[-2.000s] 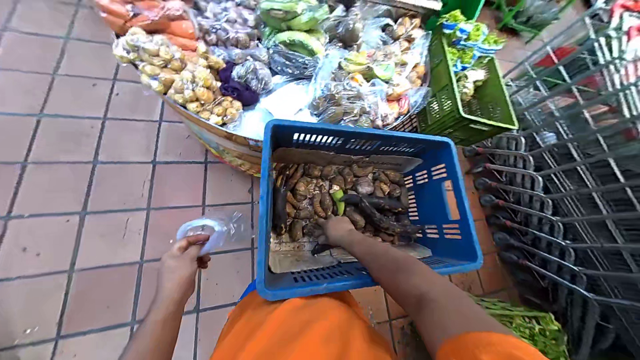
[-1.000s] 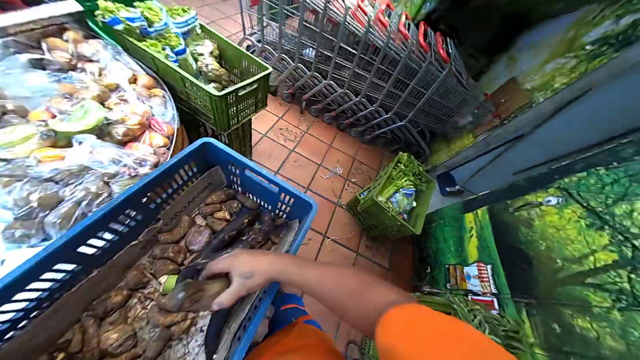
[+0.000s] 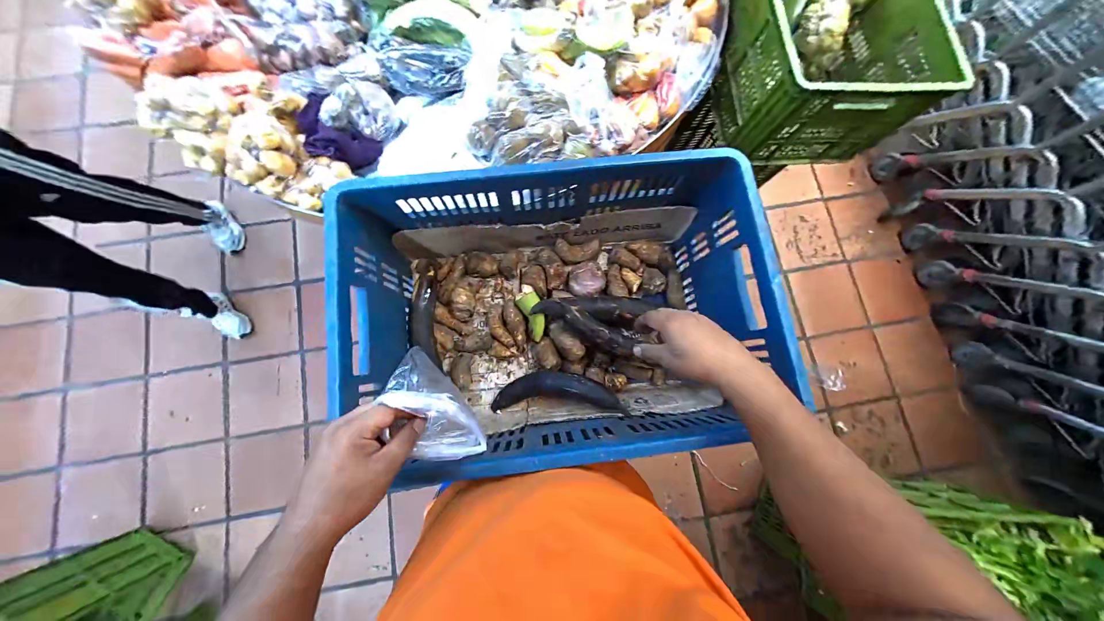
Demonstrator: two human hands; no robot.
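Observation:
A blue plastic crate [image 3: 552, 466] lined with cardboard holds many small brown root vegetables [image 3: 565, 341]. Several dark, blackened plantains lie among them: one upright along the left wall [image 3: 424, 315], one near the front [image 3: 561, 390], others at the right [image 3: 595, 329]. A short green stalk piece [image 3: 531, 315] sits near the middle. My left hand [image 3: 362, 457] pinches a clear plastic bag [image 3: 431, 412] over the crate's front left corner. My right hand [image 3: 690, 345] reaches in from the right, its fingers at the dark plantains; whether they grip one is unclear.
Beyond the crate stands a round display of bagged produce [image 3: 552, 95]. A green crate [image 3: 849, 103] is at the back right, nested shopping carts [image 3: 1018, 259] at the right, leafy greens [image 3: 1000, 526] at the lower right. A person in black trousers [image 3: 95, 207] walks at the left.
The view has swung right and back. My right hand held a brown root one second ago; now it is at the dark plantains. The bag is now over the crate's corner, and a person has appeared at left.

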